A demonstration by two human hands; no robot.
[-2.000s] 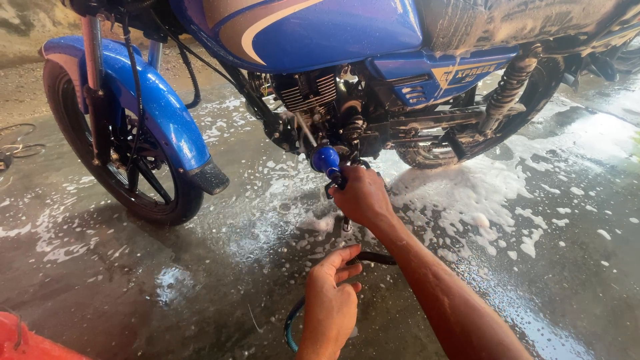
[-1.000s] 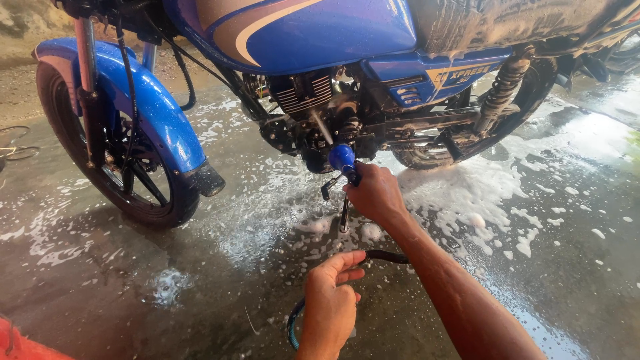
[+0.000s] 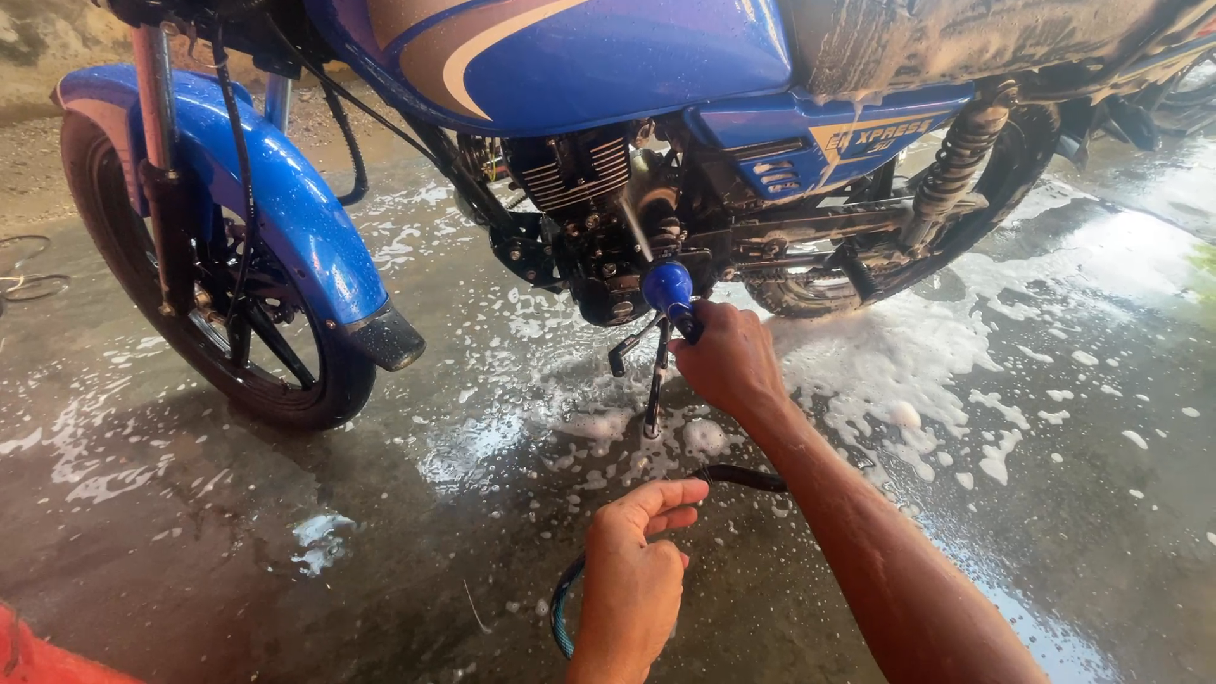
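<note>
My right hand grips a blue spray nozzle in front of the motorcycle's engine. A stream of water runs from its tip up toward the finned engine cylinder. Below it, my left hand is curled around a dark hose, which also shows as a blue-green loop beside the wrist; the palm is hidden. The blue motorcycle stands side-on, and foam coats its seat. Its side stand reaches down to the wet floor just left of my right hand.
White foam spreads over the wet concrete floor under and behind the engine. The front wheel stands at the left, the rear wheel at the right. Thin coiled cable lies at the far left. A red object fills the lower left corner.
My right hand and the nozzle have shifted slightly right relative to the engine, and the stream now points more up and left. My left hand remains at the hose.
</note>
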